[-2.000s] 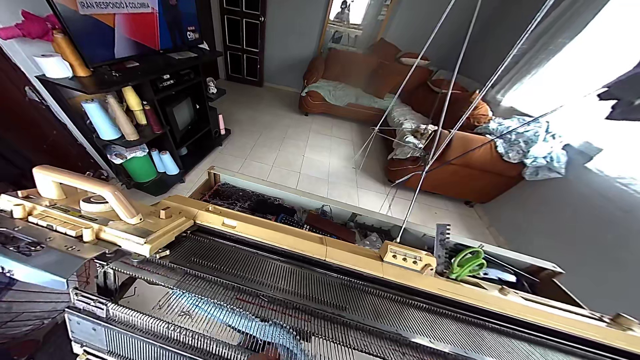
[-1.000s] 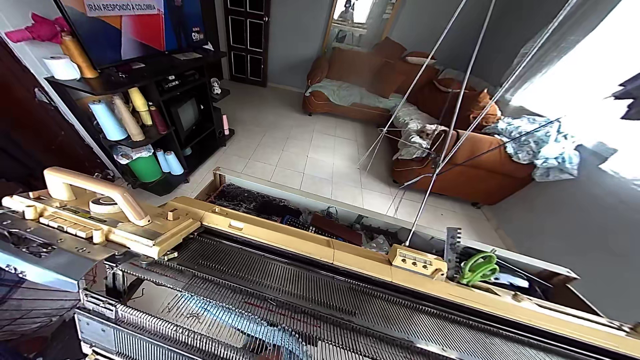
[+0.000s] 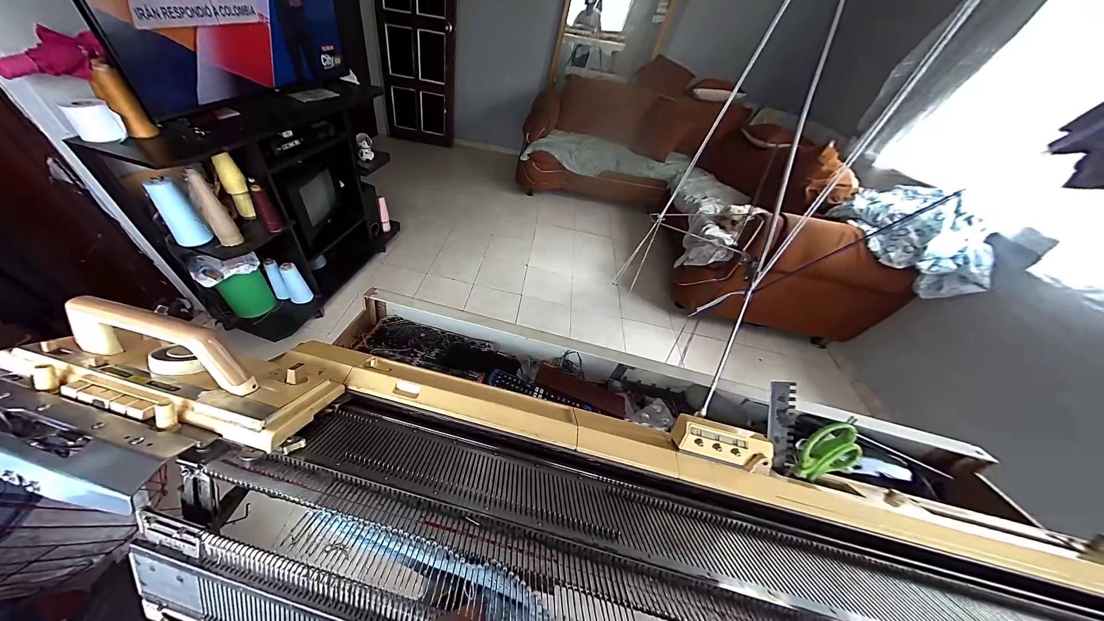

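Neither my left hand nor my right hand can be made out. A knitting machine with a cream rear rail (image 3: 517, 410) crosses the view, its needle bed (image 3: 535, 483) full of thin metal needles. The carriage (image 3: 172, 379), with a curved handle, rests at the bed's left end. A row counter (image 3: 723, 442) is fixed on the rail right of centre. Below the main bed lies a second, ribber bed (image 3: 259, 595). Light blue material (image 3: 405, 552) shows beneath the needles. Yarn strands (image 3: 789, 164) run from the counter's area up to the top edge.
Behind the rail, a long open box (image 3: 595, 349) holds cables, a remote control (image 3: 539, 388) and green-handled scissors (image 3: 828, 450). Beyond stand a black shelf unit (image 3: 302, 220) with yarn cones (image 3: 177, 211), a television (image 3: 233, 52), a green bucket (image 3: 247, 293) and an orange-brown sofa (image 3: 802, 280).
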